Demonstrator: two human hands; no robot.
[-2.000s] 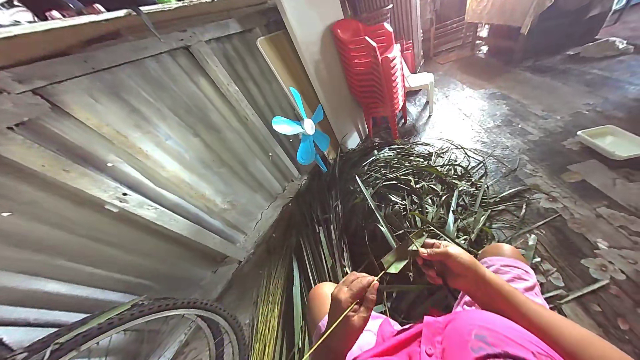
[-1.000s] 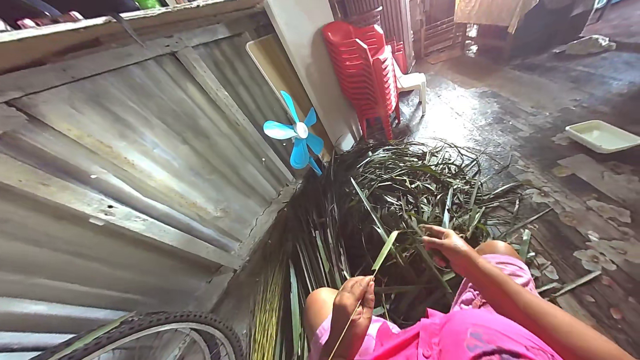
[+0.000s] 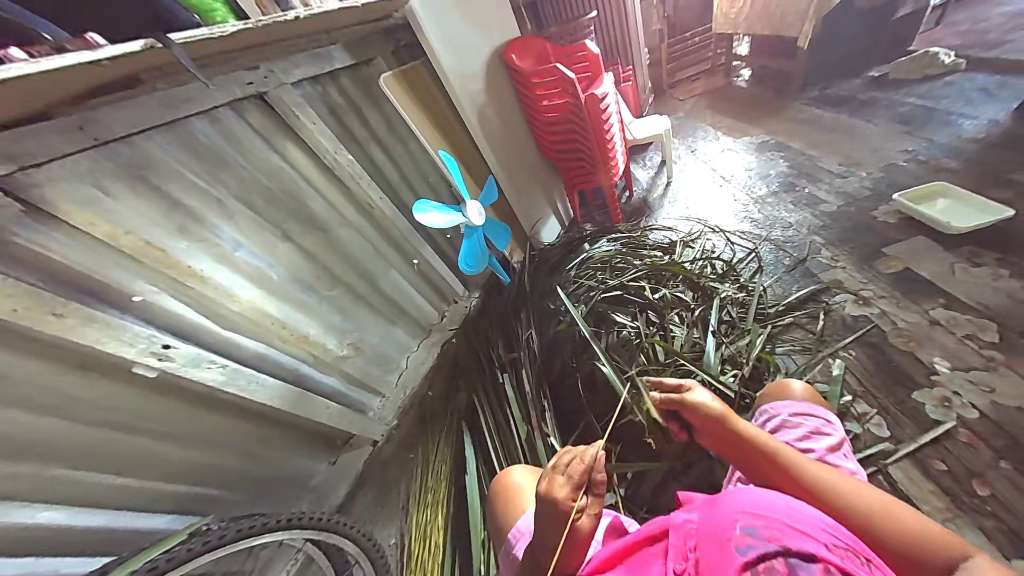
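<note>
My left hand (image 3: 570, 488) is closed around a thin yellowish leaf midrib (image 3: 612, 424), which slants up from between its fingers. To its upper right, my right hand (image 3: 692, 406) pinches a green strip of leaf (image 3: 646, 404) close to the midrib's tip; whether strip and midrib are still joined I cannot tell. Beyond both hands a large tangled heap of green leaf strips (image 3: 664, 280) covers the floor. Long dark leaves (image 3: 512, 384) lie along the wall side, and a bundle of yellow-green midribs (image 3: 430, 496) rests left of my left knee.
A corrugated metal wall (image 3: 200, 240) with wooden beams runs along the left. Near it stands a fan with blue blades (image 3: 474, 214). Stacked red plastic chairs (image 3: 572, 112) and a white chair (image 3: 650, 128) are behind the heap. A bicycle wheel (image 3: 280, 544) is lower left, a pale basin (image 3: 952, 206) at right.
Two seconds ago a broad folded piece of leaf was between my hands. One second ago a green blade stood up from my left hand; now a bare thin midrib shows there.
</note>
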